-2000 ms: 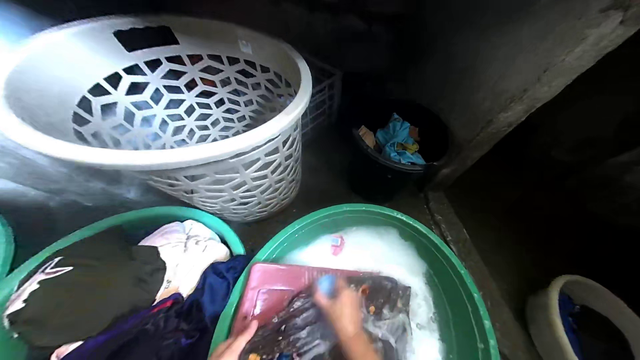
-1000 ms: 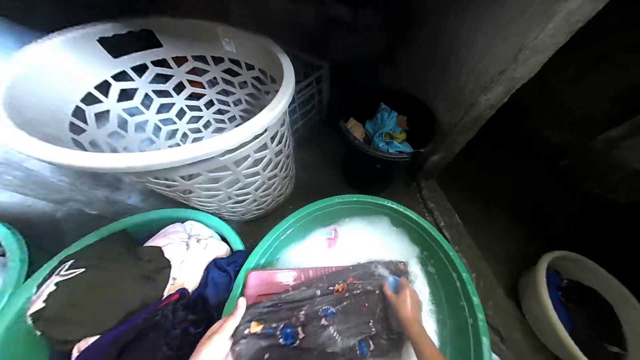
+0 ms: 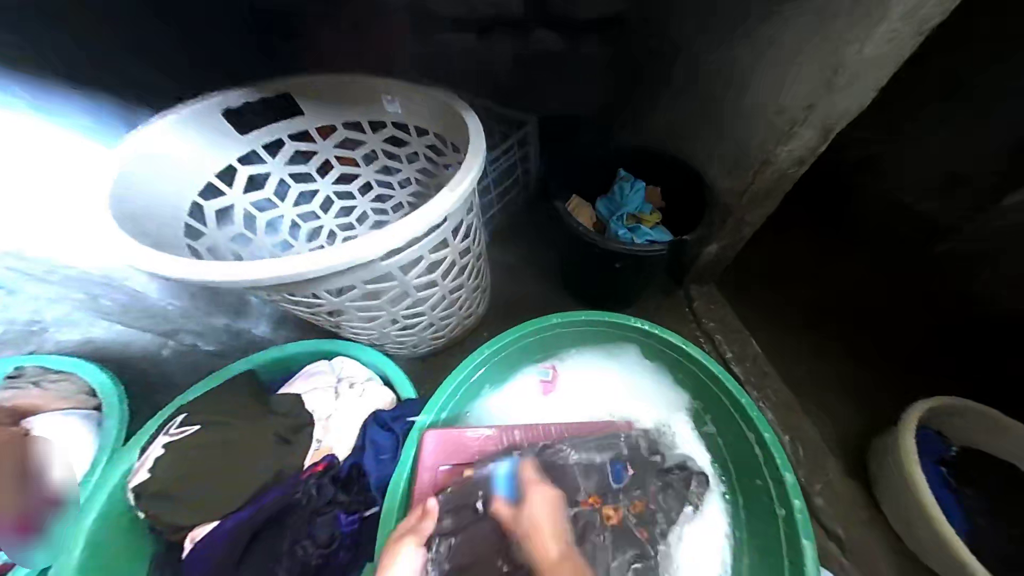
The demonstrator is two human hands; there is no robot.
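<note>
A dark patterned wet cloth lies over a pink plastic washboard inside a green round basin with white suds. My left hand grips the cloth's left edge near the board's lower left. My right hand is on top of the cloth, blurred, with a small blue object between its fingers; a bar of soap or a brush, I cannot tell which. A small pink item floats on the suds.
A tall white plastic laundry basket stands behind. Green tubs of clothes are at left, with a blurred hand at the far left edge. A black bucket holds rags; a cream tub stands right, beside a concrete ledge.
My right hand has moved from the cloth's right side to its middle, and the blue object shows in it. The cloth, spread wider a second ago, has shifted. A blurred hand has appeared at far left.
</note>
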